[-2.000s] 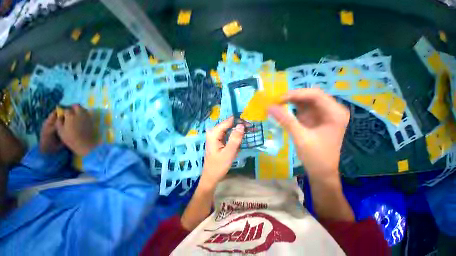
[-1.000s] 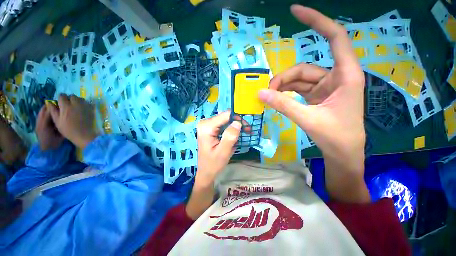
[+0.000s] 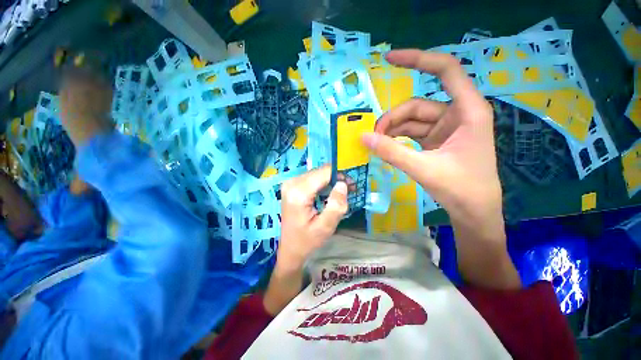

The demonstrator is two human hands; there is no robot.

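Observation:
My left hand (image 3: 309,211) holds a dark phone front housing (image 3: 357,191) by its lower left side, the thumb over the key grid. A yellow film (image 3: 353,144) lies over the screen window, its dark slot at the top. My right hand (image 3: 443,151) is at the housing's upper right edge; the thumb tip touches the film's right side, with the forefinger tip beside it and another finger raised. Whether the right hand pinches the edge or only presses is unclear. Behind the housing is a sheet with yellow film pieces (image 3: 393,211).
Pale blue waste sheets (image 3: 204,133) are heaped left and a film sheet (image 3: 555,105) lies right. Dark housings (image 3: 270,116) are piled between them. A grey post (image 3: 184,28) stands at the back. A person in a blue smock (image 3: 133,246) sits at left, one arm stretched over the belt.
The yellow film has come down onto the housing's window. Since a second ago the housing has turned slightly. The neighbour's arm has reached forward to the belt.

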